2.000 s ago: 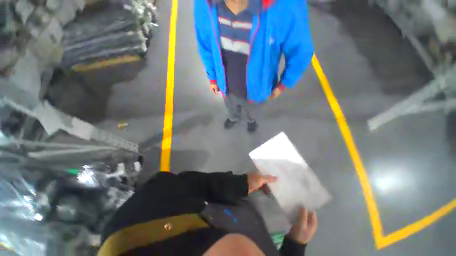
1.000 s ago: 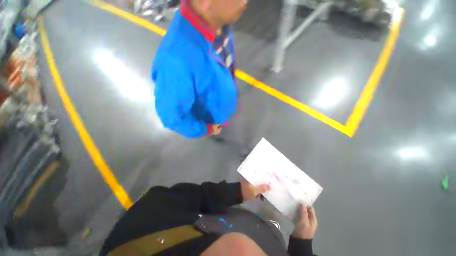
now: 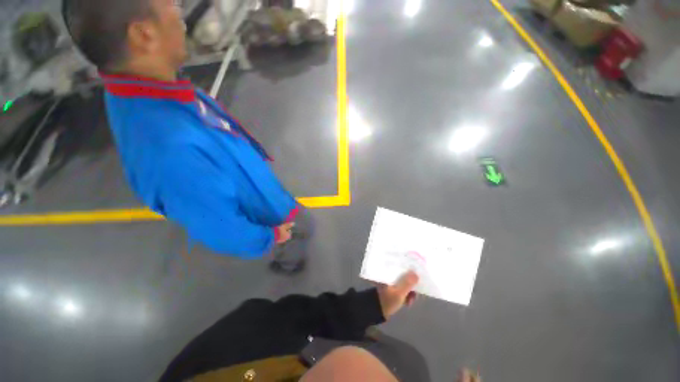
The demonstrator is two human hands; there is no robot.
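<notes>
A white paper sheet with faint print and a pinkish mark is held out low in front of me. My left hand grips its lower left edge, with the thumb on top. My right hand is away from the sheet at the bottom edge of the picture. Only blurred fingertips of it show, so its state cannot be told.
A person in a blue jacket stands close at the left, turned to the right. Behind are grey rack parts and wrapped rolls. A yellow floor line and a green arrow marker lie ahead. Cartons and a red object are upper right.
My view has turned to the right. My right hand has let go of the sheet and dropped to the bottom edge. The person in blue has turned sideways and now shows farther left.
</notes>
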